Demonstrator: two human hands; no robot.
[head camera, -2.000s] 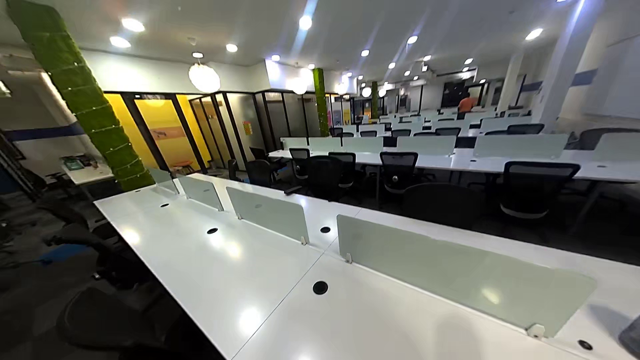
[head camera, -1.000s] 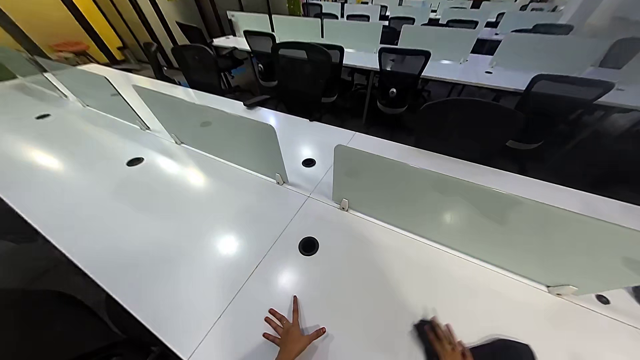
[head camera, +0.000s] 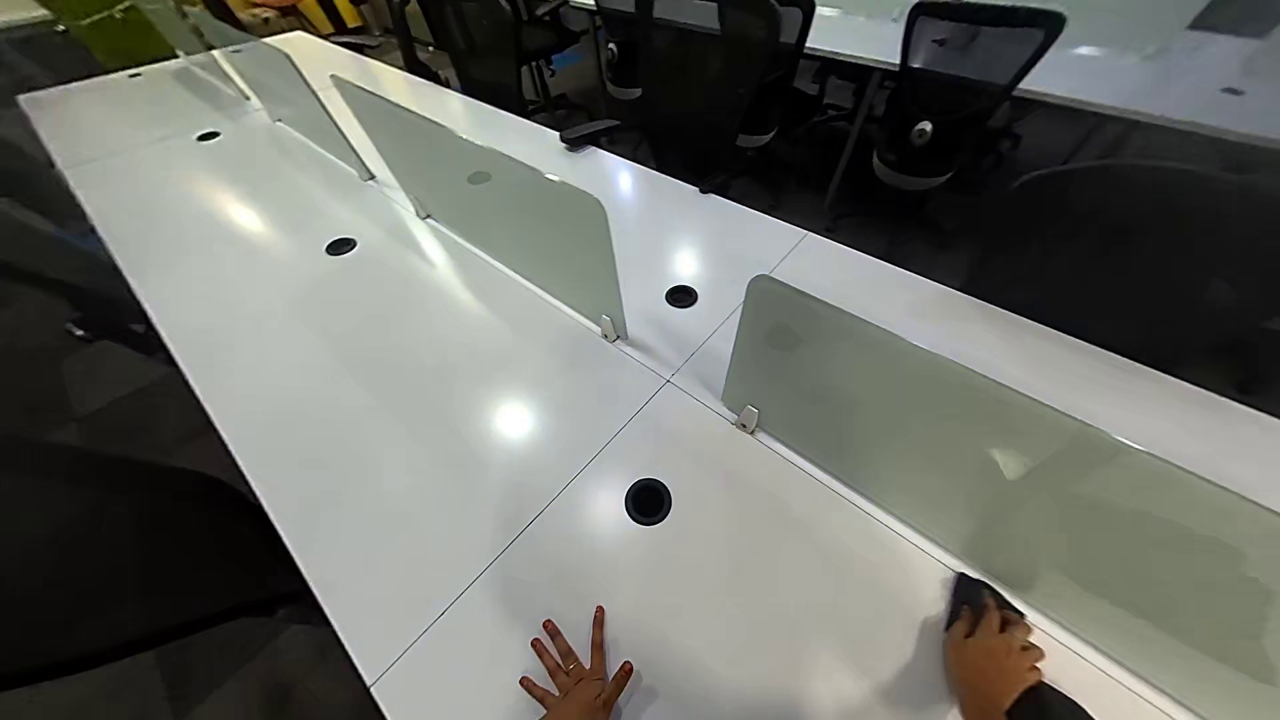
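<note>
My left hand (head camera: 580, 680) lies at the bottom centre with its fingers spread on the white desktop (head camera: 780, 560), holding nothing. At the lower right, my right hand (head camera: 990, 655) is closed over a dark cloth (head camera: 968, 598), pressed on the desktop beside the foot of a frosted glass divider (head camera: 960, 450). A black round cable grommet (head camera: 648, 501) sits in the desktop above my left hand. Part of the cloth is hidden under my right hand, and a dark sleeve shows at that wrist.
A second frosted divider (head camera: 500, 190) stands further left along the joined desks, held by a small metal clamp (head camera: 609, 328). Black mesh office chairs (head camera: 955, 95) are beyond the desk's far edge. A dark chair (head camera: 130, 560) is by the left edge.
Both hands have come into view since two seconds ago. In the last second my right hand has moved with the dark cloth up to the divider's base. The view has tilted down.
</note>
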